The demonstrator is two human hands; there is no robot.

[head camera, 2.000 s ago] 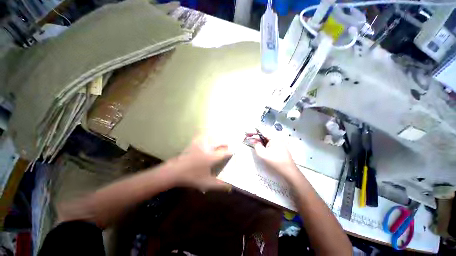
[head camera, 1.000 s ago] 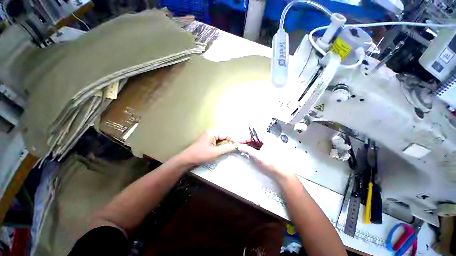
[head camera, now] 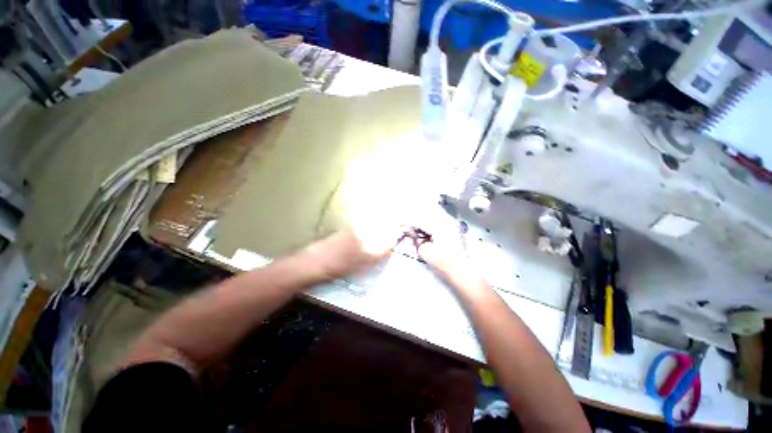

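Observation:
A khaki garment panel (head camera: 288, 169) lies on the table left of the needle area, its right part washed out by the lamp glare. My left hand (head camera: 351, 251) is at the panel's near right edge, its fingers blurred by glare; what they hold cannot be told. My right hand (head camera: 438, 252) is just right of it, below the needle area, with the dark thread snips (head camera: 415, 238) in it. The sewing machine's white head (head camera: 592, 161) stands at the right, and the presser foot is lost in the glare.
A thick stack of khaki panels (head camera: 169, 110) lies at the left on a brown taped surface (head camera: 203, 190). More khaki cloth hangs low at left. The white lamp (head camera: 434, 93) hangs above the needle area. A ruler (head camera: 582, 342), yellow-handled tool (head camera: 609, 320) and blue-red scissors (head camera: 673, 380) lie at right.
The panel's near edge has moved up and left, and a crease shows near my left hand. My left hand has shifted slightly against the panel. The whole view has also shifted a little.

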